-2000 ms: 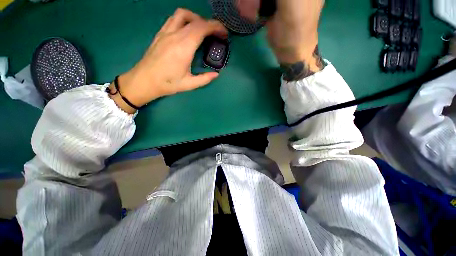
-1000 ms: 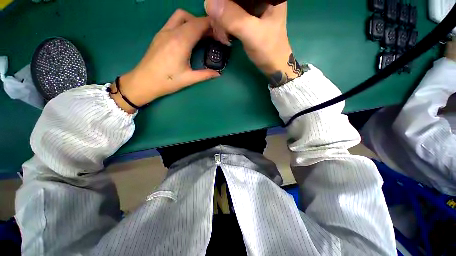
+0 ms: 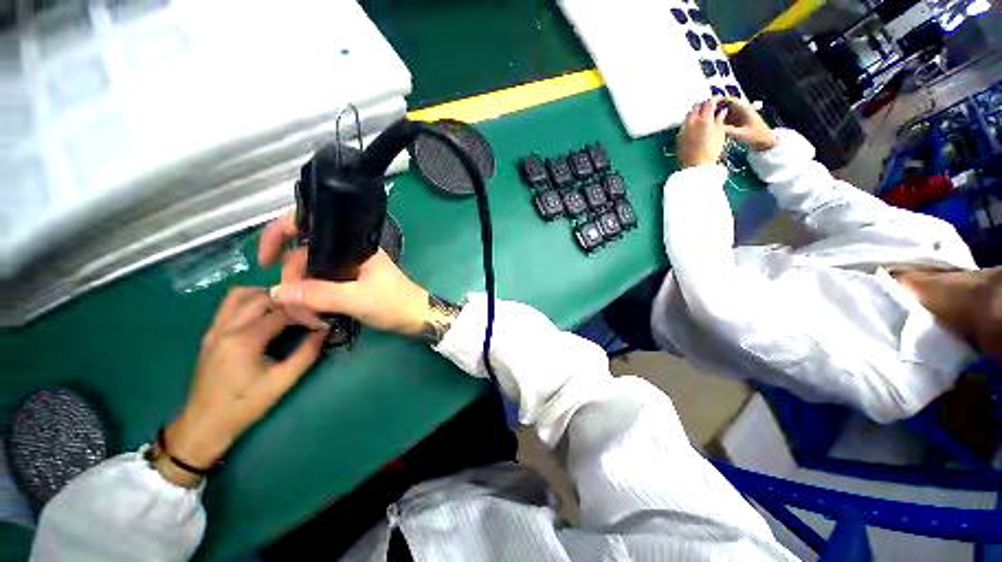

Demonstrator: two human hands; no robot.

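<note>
My right hand (image 3: 357,294) grips the black electric screwdriver (image 3: 343,214), held upright with a wire loop on top; its black cord (image 3: 483,220) curves down over my right forearm. My left hand (image 3: 247,362) rests on the mat around a small black watch unit (image 3: 341,332), which is partly hidden by my fingers. The driver's tip is hidden behind my hands. A dark round dish (image 3: 392,238) shows partly behind the driver.
White stacked trays (image 3: 198,121) stand at the upper left, with a clear bag (image 3: 211,267) beside them. A second dark dish (image 3: 453,159), rows of black units (image 3: 577,198) and a silver dish (image 3: 57,439) lie on the mat. A coworker (image 3: 791,263) handles something beside a white tray (image 3: 626,71).
The view has swung right and up, bringing in the trays, second dish and coworker. The upright screwdriver in my right hand is now in view. My hands remain together at the unit.
</note>
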